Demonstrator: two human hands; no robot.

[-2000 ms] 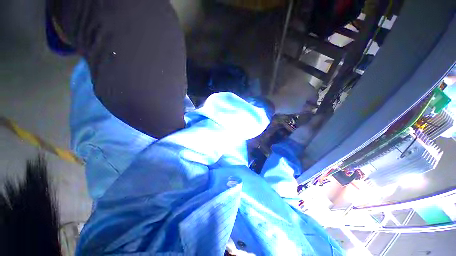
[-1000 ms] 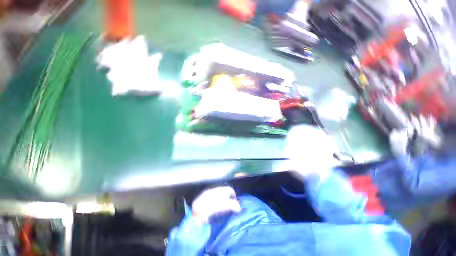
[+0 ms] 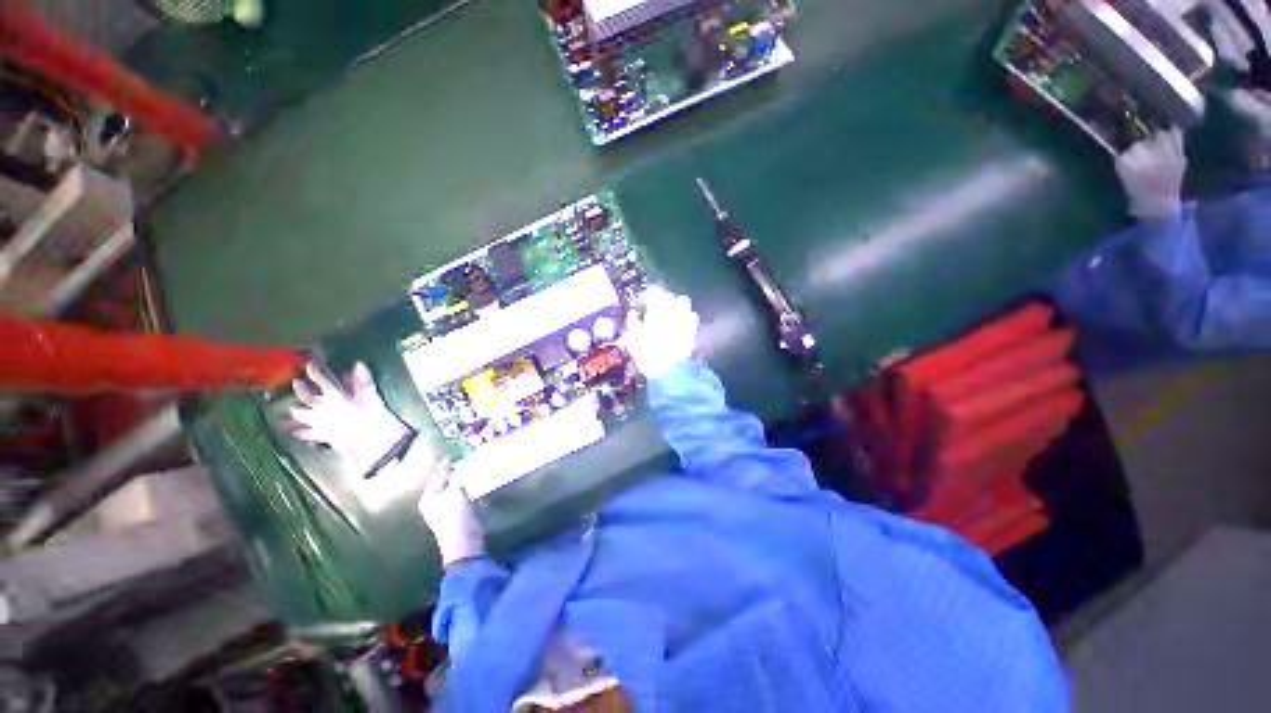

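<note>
The power supply board, with long white heatsinks, a yellow-wrapped transformer and red coils, lies tilted in view on the green bench. My left hand, in a white glove, is at its near left corner. My right hand, also gloved, is at its right edge with the fingers over the rim. Both appear to hold the board; the fingertips are partly washed out by glare. The electric screwdriver lies on the bench right of the board, out of my hands.
An empty white glove lies by an orange-red post, near green strands. Another board stands farther back. Orange-red pieces are stacked at the bench edge. Another person's gloved hand touches a board at right.
The view has swung and steadied. My left hand has moved from before the bench edge to the board's corner. My right hand has moved from the board's near right corner up along its right edge.
</note>
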